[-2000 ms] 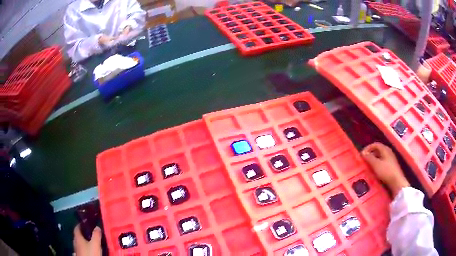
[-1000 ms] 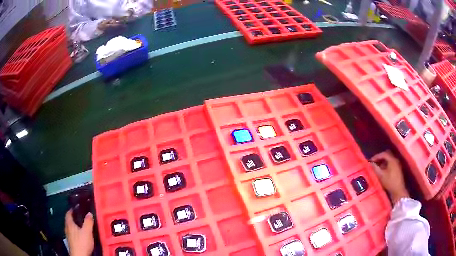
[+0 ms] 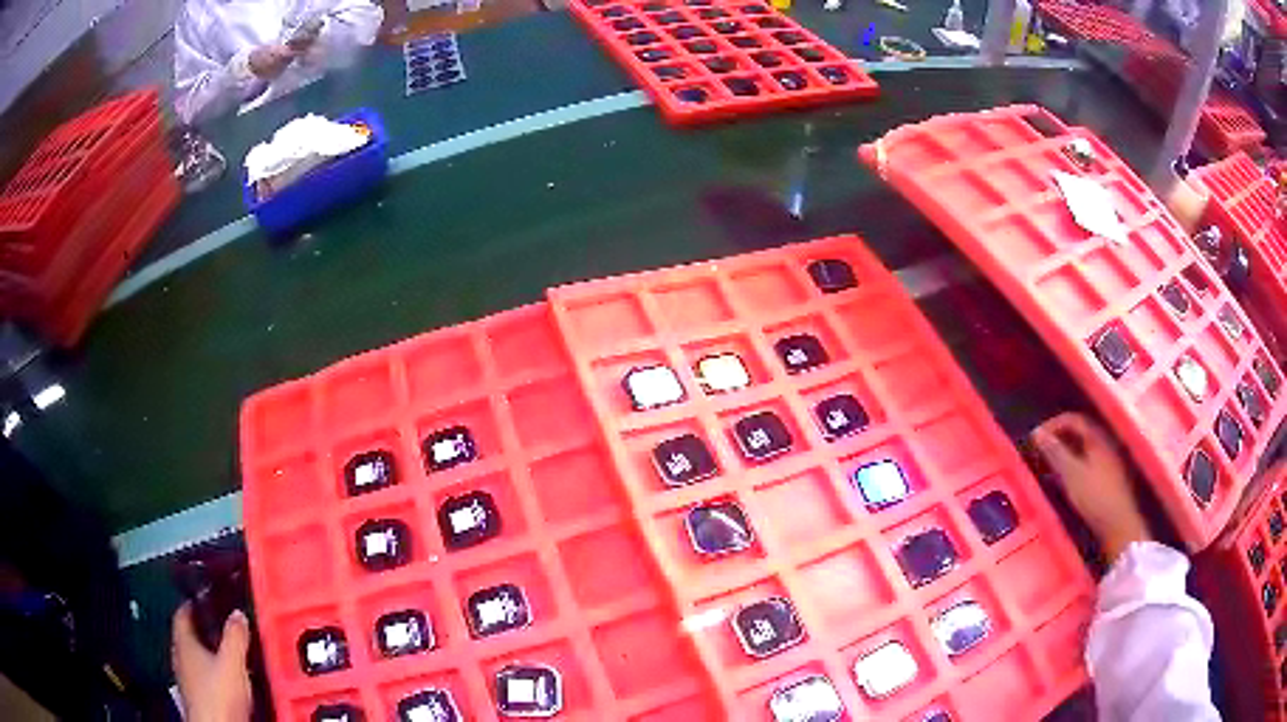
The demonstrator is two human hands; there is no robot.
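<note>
Two red-orange trays overlap in front of me, the right tray (image 3: 812, 501) lying over the edge of the left tray (image 3: 304, 571). Smartwatch units sit in their pockets. A unit (image 3: 884, 482) glows blue-white; a unit (image 3: 655, 385) at the upper left of the right tray glows white, and one beside it is pale yellow. Others are dark or show white marks. My left hand (image 3: 212, 663), cut off by the bottom edge, is around a dark object (image 3: 212, 581) at the left tray's edge; what it is cannot be told. My right hand (image 3: 1084, 473) rests at the right tray's right edge, fingers curled.
A tilted red tray (image 3: 1037, 268) with a white slip (image 3: 1090, 205) stands at the right. A blue bin (image 3: 322, 181) with white cloth, stacked red trays (image 3: 92, 205) and another filled tray (image 3: 727, 54) lie farther off. A person in a white smock (image 3: 261, 50) sits across the bench.
The upper-left unit has gone from blue to white. A unit two rows below was lit white and is now dark. The unit at centre right went from white to blue. The view has shifted slightly.
</note>
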